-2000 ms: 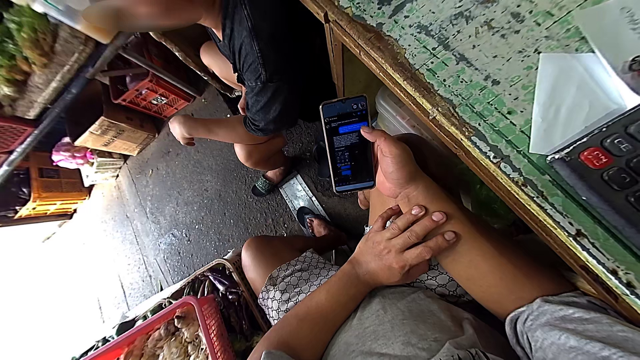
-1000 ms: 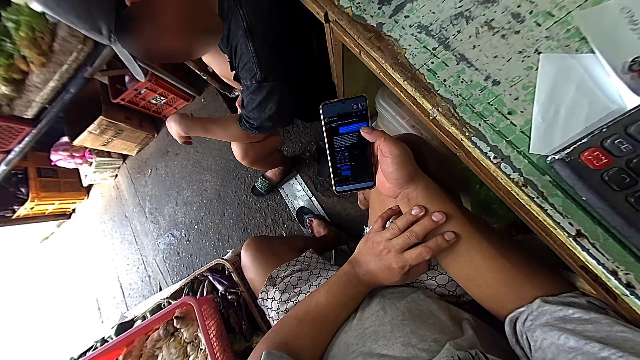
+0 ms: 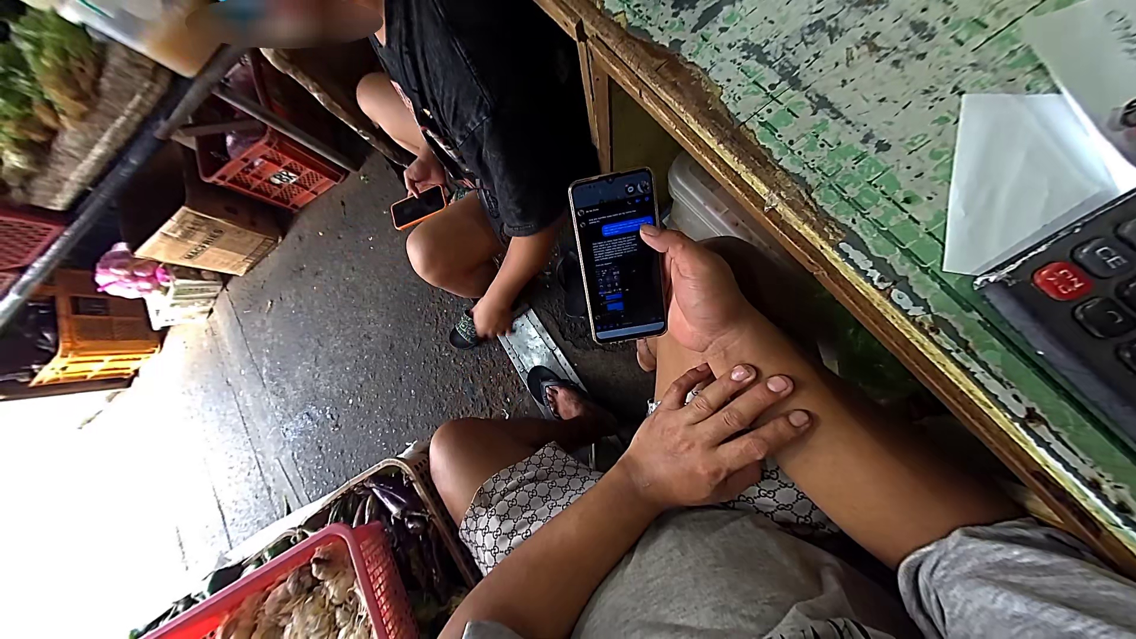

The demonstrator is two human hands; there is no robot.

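My right hand [image 3: 701, 293] holds a smartphone [image 3: 619, 257] upright, its thumb over the right edge of the lit dark screen and its fingers mostly hidden behind. The screen bears writing in blue and white. My left hand [image 3: 701, 435] lies palm down across my right forearm [image 3: 852, 453], fingers apart, nothing seen in it; its thumb is mostly hidden. Below both arms are my grey shirt [image 3: 701, 577] and patterned shorts [image 3: 524, 497].
A person in a dark shirt [image 3: 479, 115] sits ahead with an orange-edged phone [image 3: 418, 208]. A worn green table [image 3: 852, 115] at right bears papers [image 3: 1021, 186] and a calculator [image 3: 1065, 311]. A pink basket [image 3: 368, 568] of pale produce, eggplants [image 3: 395, 497], red crates [image 3: 280, 169] and a cardboard box [image 3: 209, 235] stand leftward.
The other person's near arm has swung down, its hand now beside their slipper, and their orange-edged phone has come into sight. My hands and my phone have stayed where they were.
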